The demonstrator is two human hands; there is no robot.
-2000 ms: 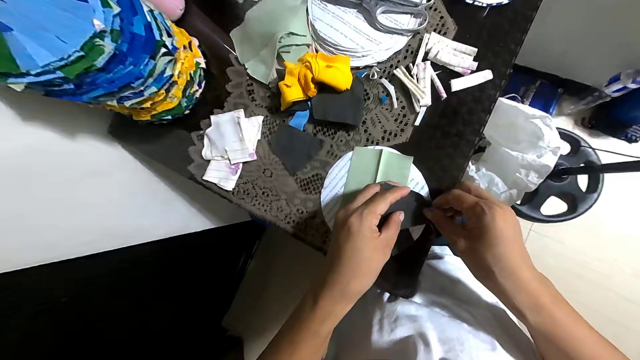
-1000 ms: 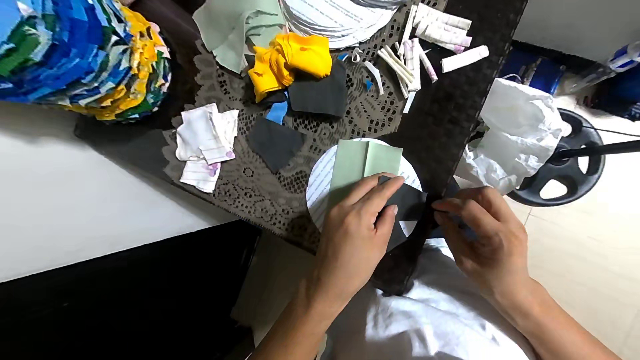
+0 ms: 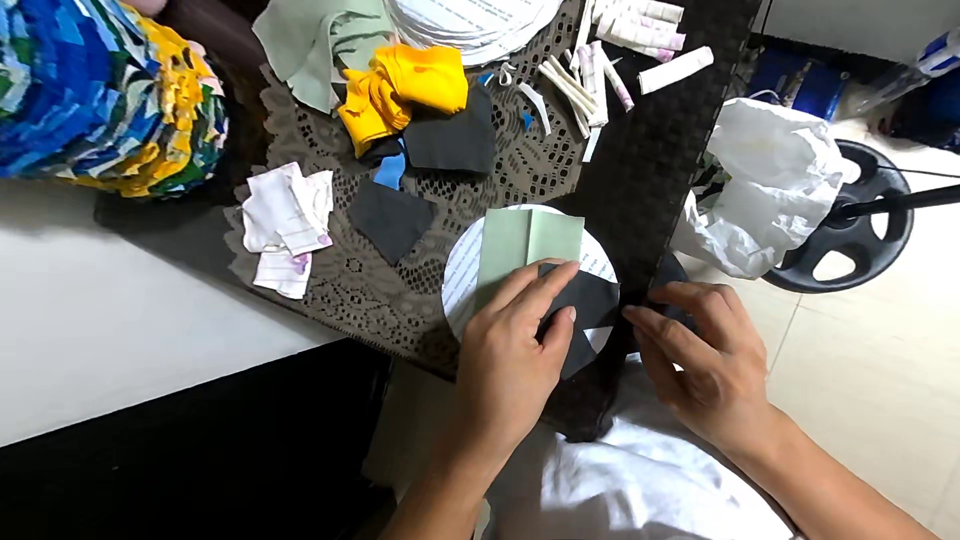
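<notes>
A round disc of striped, printed white material (image 3: pixel 459 277) lies at the table's front corner. On it are a creased pale green fabric piece (image 3: pixel 504 247) and dark grey fabric pieces (image 3: pixel 592 300). My left hand (image 3: pixel 517 345) rests flat over them, its fingertips pressing where the green and grey pieces meet. To the right, past the disc's edge, my right hand (image 3: pixel 705 345) has its fingers bent at another dark fabric piece (image 3: pixel 671 289) by the table edge; whether they pinch it I cannot tell. Left of the disc lies a loose dark grey square (image 3: pixel 391 219).
Behind are yellow folded fabric (image 3: pixel 424 79), pale green cloth (image 3: pixel 300 52), a stack of white discs (image 3: pixel 480 26) and rolled white strips (image 3: pixel 675 70). White scraps (image 3: pixel 281 217) lie left, near a colourful layered fabric pile (image 3: pixel 97 97). A white plastic bag (image 3: pixel 772 172) is beyond the right edge.
My left hand stays on the disc and the fabric. My right hand has moved slightly away from the disc's right edge, where its fingertips were at the dark fabric. The view has shifted somewhat.
</notes>
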